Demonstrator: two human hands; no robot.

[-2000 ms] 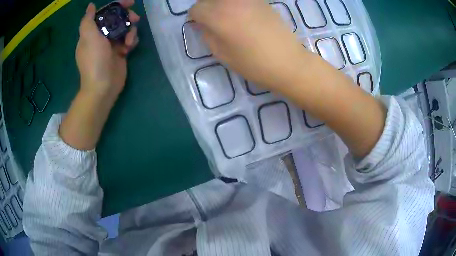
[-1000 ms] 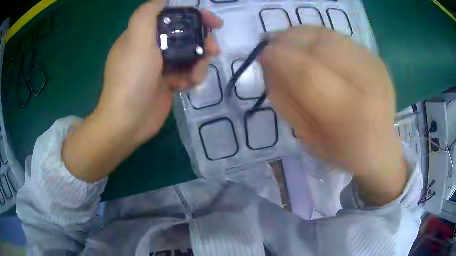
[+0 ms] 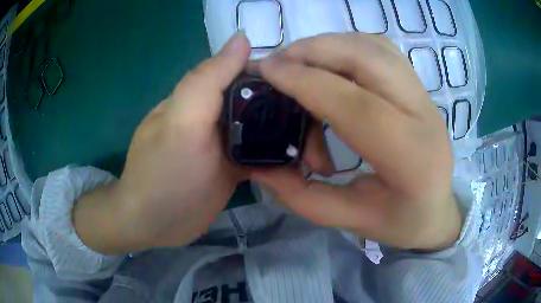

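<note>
A glossy black watch housing [image 3: 265, 125] is held between both hands at the centre, its face with small white spots turned up. My left hand [image 3: 172, 148] grips it from the left side. My right hand [image 3: 374, 136] holds its upper and lower right edges with the fingertips. A thin dark outline runs around the housing's edge; whether it is a separate frame cannot be told. The white frame tray [image 3: 323, 18] lies behind and below the hands, with dark frames in its pockets, partly hidden by my right hand.
Loose thin frames [image 3: 52, 76] lie on the green mat [image 3: 118, 65] at the left. A second frame tray [image 3: 10, 204] shows at the left edge. Shiny bagged trays [image 3: 501, 195] are at the right. Yellow tape [image 3: 26, 16] crosses the upper left corner.
My left hand has brought the housing right to the centre. My right hand has come from the tray with a dark frame and now touches the housing. The frame no longer shows separately.
</note>
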